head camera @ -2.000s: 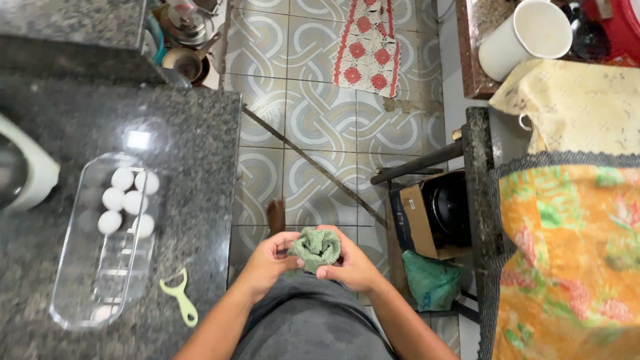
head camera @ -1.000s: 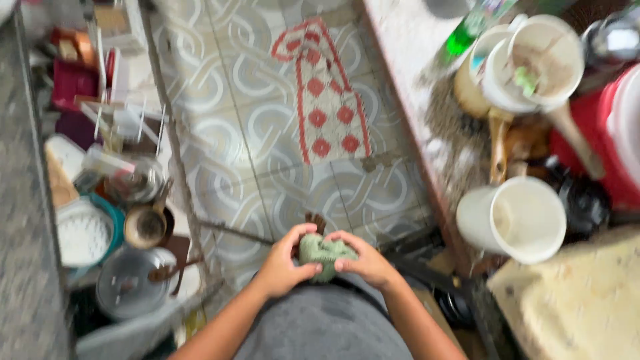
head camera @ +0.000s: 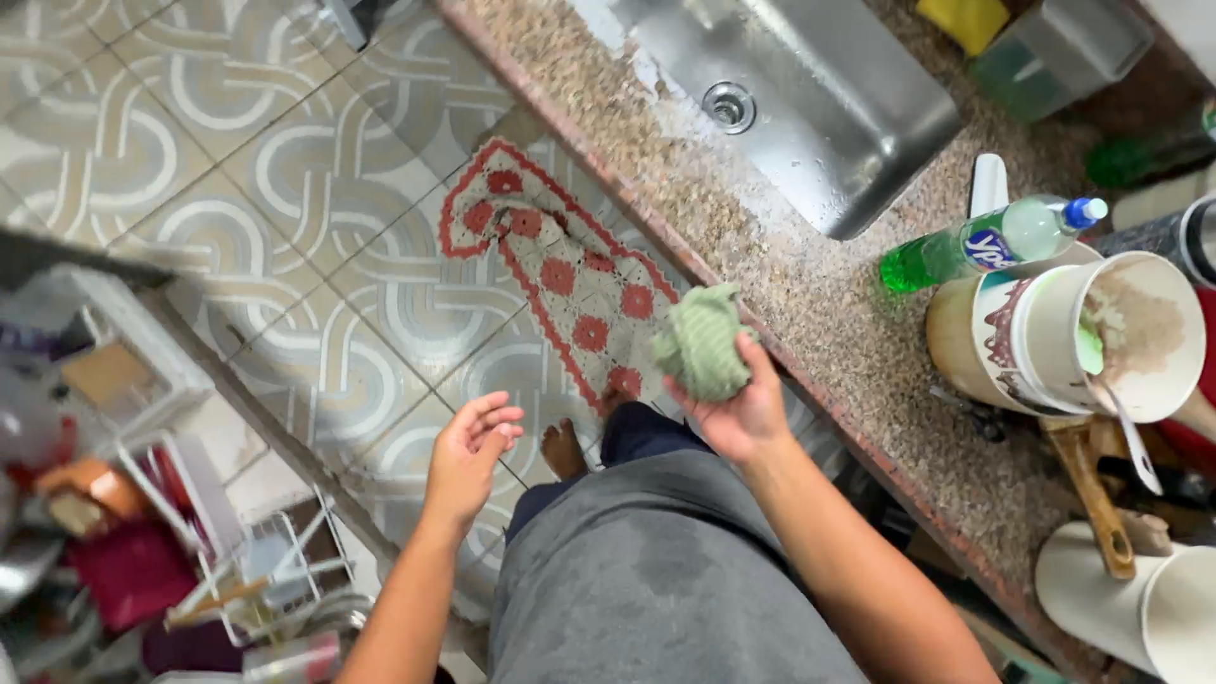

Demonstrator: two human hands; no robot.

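Observation:
A bunched green cloth [head camera: 705, 344] is held in my right hand [head camera: 741, 404], close to the front edge of the granite counter [head camera: 665, 161]. My left hand [head camera: 472, 446] is held out over the tiled floor, its fingers loosely curled and apart, with nothing in it. Beyond the cloth, a stainless steel sink [head camera: 807, 104] is set into the counter. Below lies a crocheted rug [head camera: 560, 275] with red motifs, partly folded. The palm side of my right hand is partly hidden by the cloth.
On the counter stand a dish soap bottle [head camera: 997, 242], stacked white tubs [head camera: 1054, 332] with a spoon, and a white container [head camera: 1092, 589]. A wooden handle [head camera: 1092, 494] lies among them. At the left are a white dish rack [head camera: 285, 560] and a shelf crowded with kitchenware.
The view has swung over to the sink. Both hands were on the green cloth; my left hand has let go and moved away to the left, while my right hand still holds it.

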